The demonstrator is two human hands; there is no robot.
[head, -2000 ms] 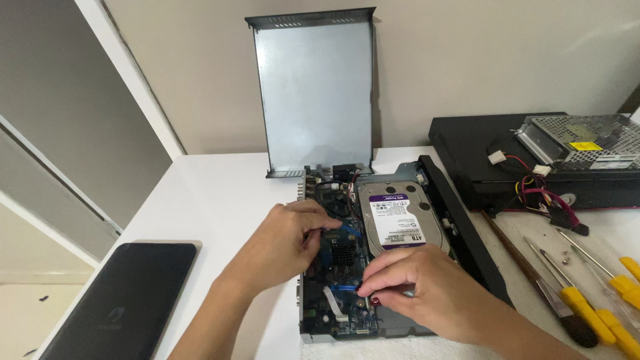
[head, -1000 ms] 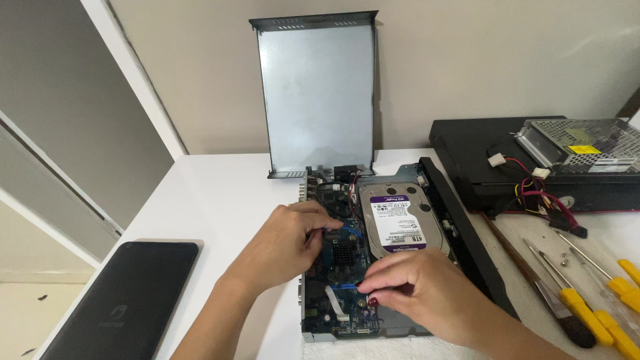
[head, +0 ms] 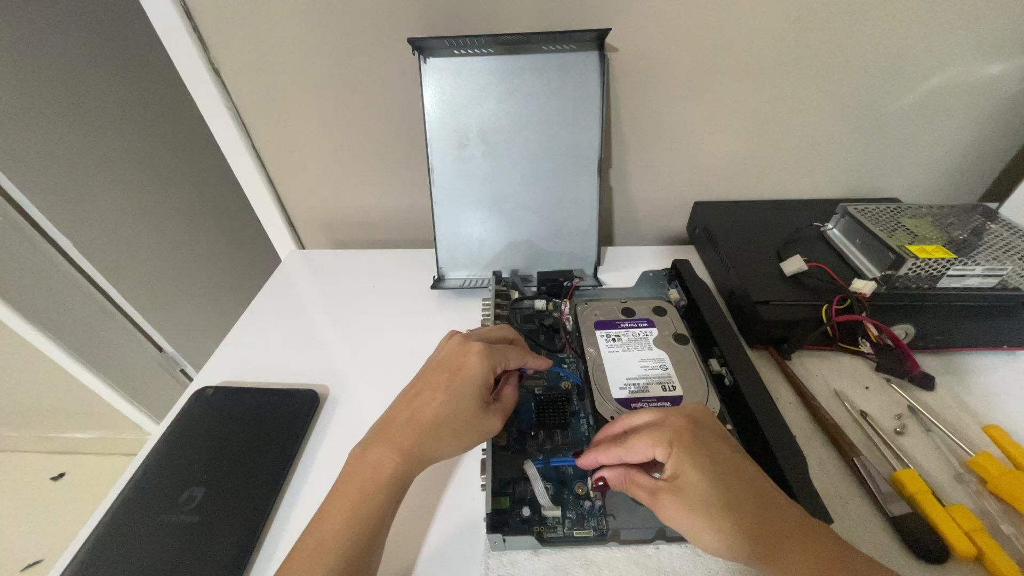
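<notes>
An opened recorder chassis (head: pixel 512 541) lies on the table, with a green-blue circuit board (head: pixel 560 500) along its left side and a Western Digital hard drive (head: pixel 640 360) on its right. My left hand (head: pixel 468 384) pinches a blue cable (head: pixel 566 373) over the board, above a black heat sink (head: pixel 552 410). My right hand (head: pixel 680 464) is below the drive, its thumb and forefinger at the end of a blue cable section (head: pixel 552 462). Whether both blue parts are one cable cannot be told. A white ribbon cable (head: pixel 538 484) plugs into the board nearby.
A metal cover (head: pixel 516 160) leans on the wall behind. At left lies a black tablet (head: pixel 200 480). On the right are a black case (head: pixel 768 256), a power supply (head: pixel 920 240) with loose wires, a brush (head: pixel 864 472), yellow-handled screwdrivers (head: pixel 920 496) and small screws (head: pixel 900 424).
Both hands stay at nearly the same places over the board. The right fingertips have shifted slightly at the blue cable.
</notes>
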